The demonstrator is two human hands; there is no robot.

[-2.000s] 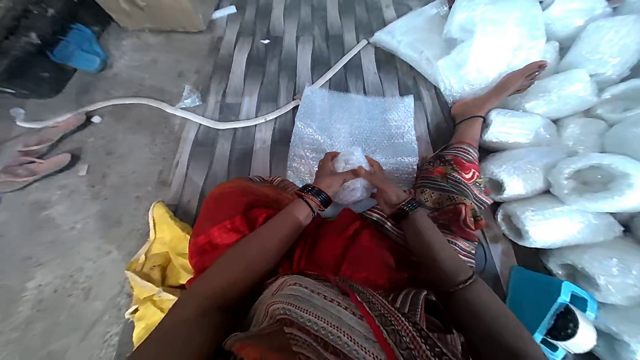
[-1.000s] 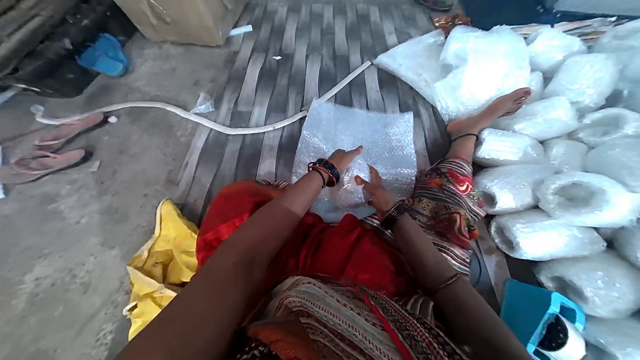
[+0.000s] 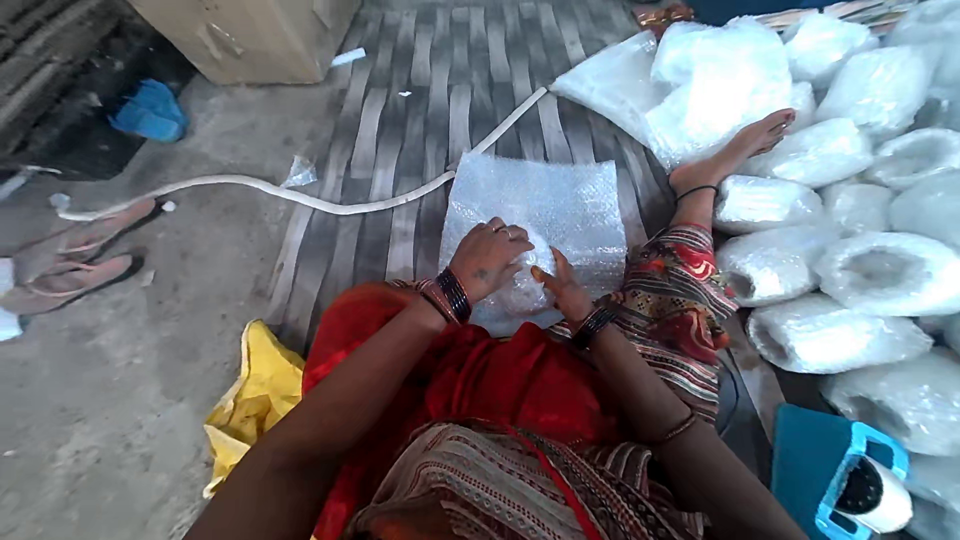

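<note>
A sheet of bubble wrap [image 3: 574, 195] lies flat on the striped mat before my lap. On its near part rests a rounded bundle in clear bubble wrap [image 3: 531, 289]; what is inside cannot be made out. My left hand [image 3: 491, 259] lies over the bundle's left and upper side, fingers curved around it. From the right, my right hand [image 3: 564, 289] holds the bundle with thumb and fingers. Both hands touch it, and its lower edge lies close to the red cloth on my lap.
Many bubble-wrapped bundles [image 3: 889, 274] are piled at the right, beside my bare foot. A blue plastic holder [image 3: 814, 457] with a white roll stands lower right. A white cord [image 3: 337, 208] crosses the mat. Left are a yellow bag [image 3: 259, 390], sandals [image 3: 75, 285] and a cardboard box [image 3: 247, 37].
Two seconds ago both hands held the bundle from its two sides near my lap. My left hand now lies more over its top, with the bundle down on the sheet.
</note>
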